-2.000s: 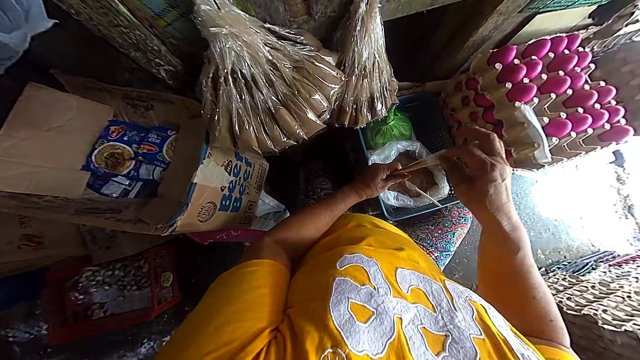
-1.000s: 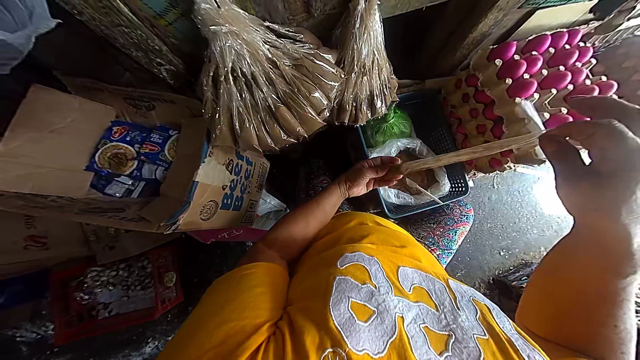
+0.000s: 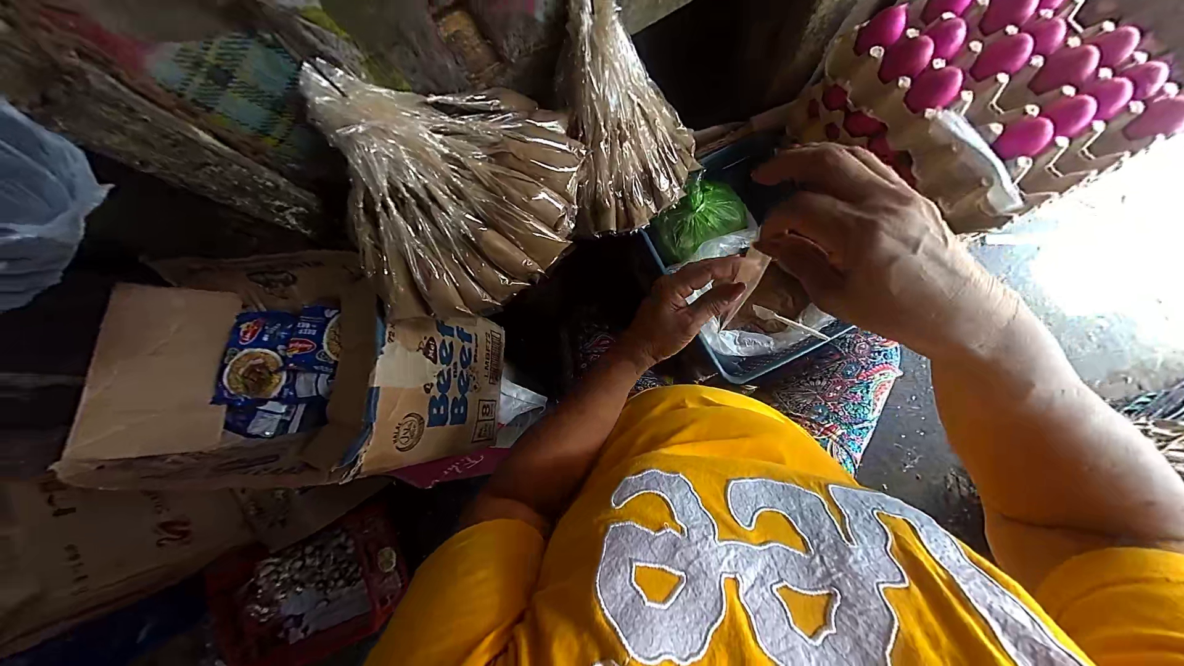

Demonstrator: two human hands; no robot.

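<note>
My left hand (image 3: pixel 686 310) pinches a small brown packet or strip (image 3: pixel 747 277) between thumb and fingers, above a blue plastic basket (image 3: pixel 735 370) on my lap. Just right of it, my right hand (image 3: pixel 856 240) is bent over the basket; its fingertips are near the strip's upper end, but their grip is hidden. Inside the basket are a knotted green plastic bag (image 3: pixel 703 219) and an open clear plastic bag (image 3: pixel 740 340) of brown contents (image 3: pixel 779 301). A thin pale stick or strip (image 3: pixel 794 324) lies across that bag.
Bundles of brown sticks in clear plastic (image 3: pixel 462 203) hang ahead. Cardboard trays of pink eggs (image 3: pixel 1004 55) are stacked at the upper right. At left stands an open carton (image 3: pixel 148 370) with blue noodle packets (image 3: pixel 268 370); a red crate (image 3: pixel 305 592) is below it.
My right hand has come back from the far right to the basket, close to my left hand. The long brown strip stretched between my hands one second ago no longer shows extended.
</note>
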